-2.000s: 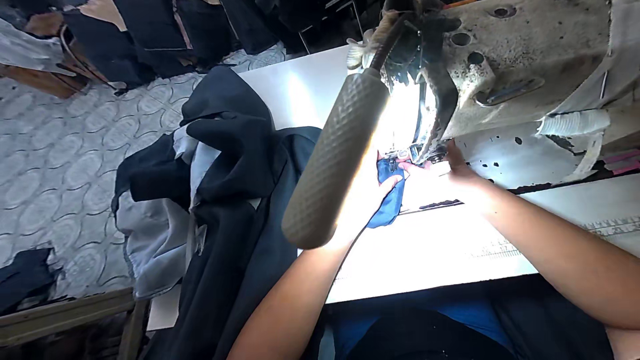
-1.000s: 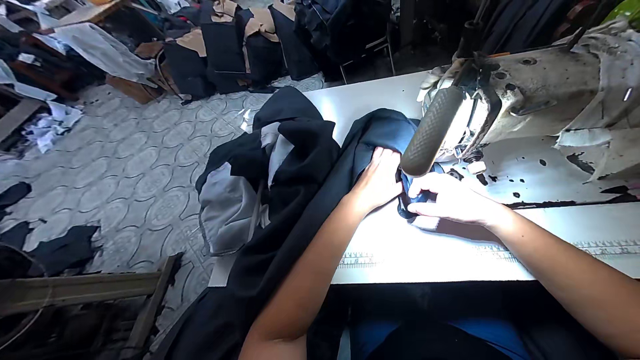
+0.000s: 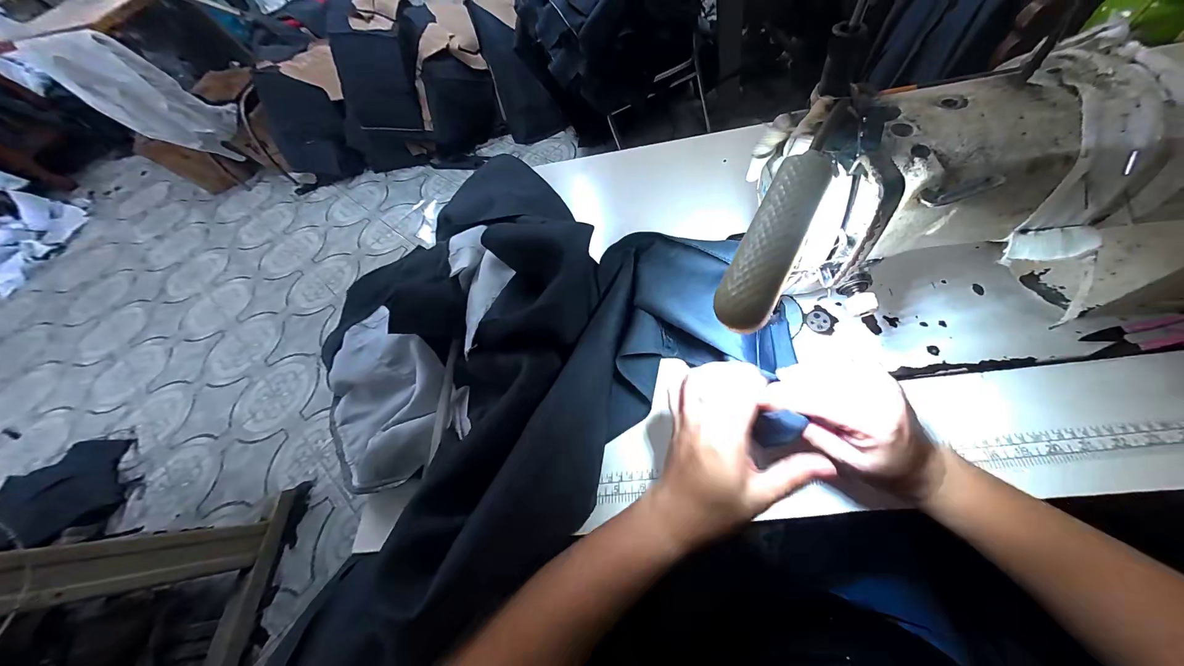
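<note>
Dark fabric [image 3: 555, 370], looking blue under the bright lamp, lies over the white sewing table [image 3: 675, 176] and hangs toward me. My left hand [image 3: 721, 444] grips its edge just in front of the sewing machine [image 3: 980, 139]. Close against it, my right hand [image 3: 860, 425] pinches the same edge, a bit of blue cloth showing between the two. The fingertips are partly washed out by glare. A textured grey-brown lamp head or handle [image 3: 777, 245] hangs above and covers part of the needle area. Grey lining [image 3: 388, 407] shows among the folds at left.
A printed measuring scale [image 3: 1064, 444] runs along the table's front edge. Pink-handled scissors or a similar tool [image 3: 1147, 331] lie at the far right. A wooden frame [image 3: 139, 555] stands at lower left on the tiled floor [image 3: 203, 351]. Stacked dark garment pieces [image 3: 398, 102] are at the back.
The blue-lit cloth was under the machine head two seconds ago; now both hands hold the cloth's edge in front of it. More cloth is spread beside the needle area. The view has shifted left.
</note>
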